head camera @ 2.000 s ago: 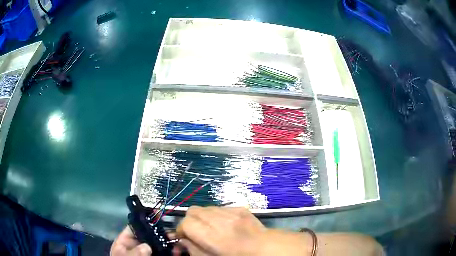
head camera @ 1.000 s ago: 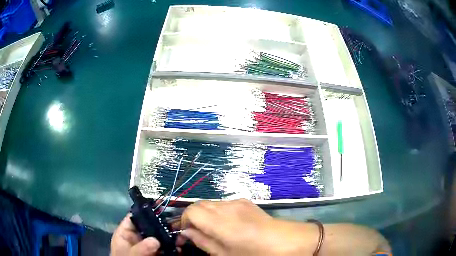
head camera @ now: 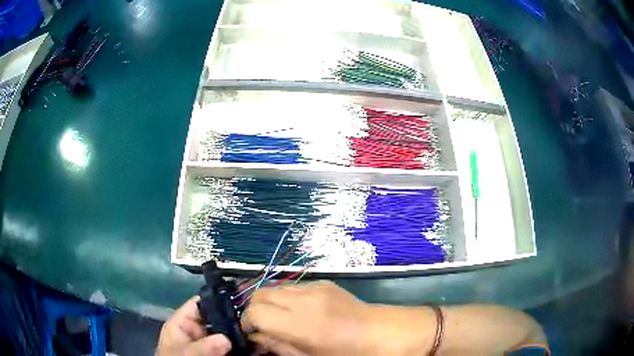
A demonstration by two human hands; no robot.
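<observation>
My left hand (head camera: 191,334) holds the black connector housing (head camera: 222,309) upright and slightly tilted, below the tray's front edge. Several loose wires (head camera: 274,261), blue, red and dark, stick out from the housing to the upper right. My right hand (head camera: 302,313) is bent against the housing's right side; its fingertips are hidden, so what they pinch cannot be seen. The off-white parts tray (head camera: 354,270) lies just beyond. It holds black wires (head camera: 264,229), purple wires (head camera: 407,226), blue wires (head camera: 261,149), red wires (head camera: 393,139) and green wires (head camera: 379,70).
A slim green-handled tool (head camera: 475,174) lies in the tray's right compartment. Partly wired connectors (head camera: 69,69) lie at the far left, beside another tray (head camera: 21,62). More wired pieces (head camera: 573,97) lie at the right. A blue stool (head camera: 76,323) shows at the lower left.
The view has shifted, so the tray sits higher in the picture. The housing has moved slightly right and stands more upright. My right hand stays beside it.
</observation>
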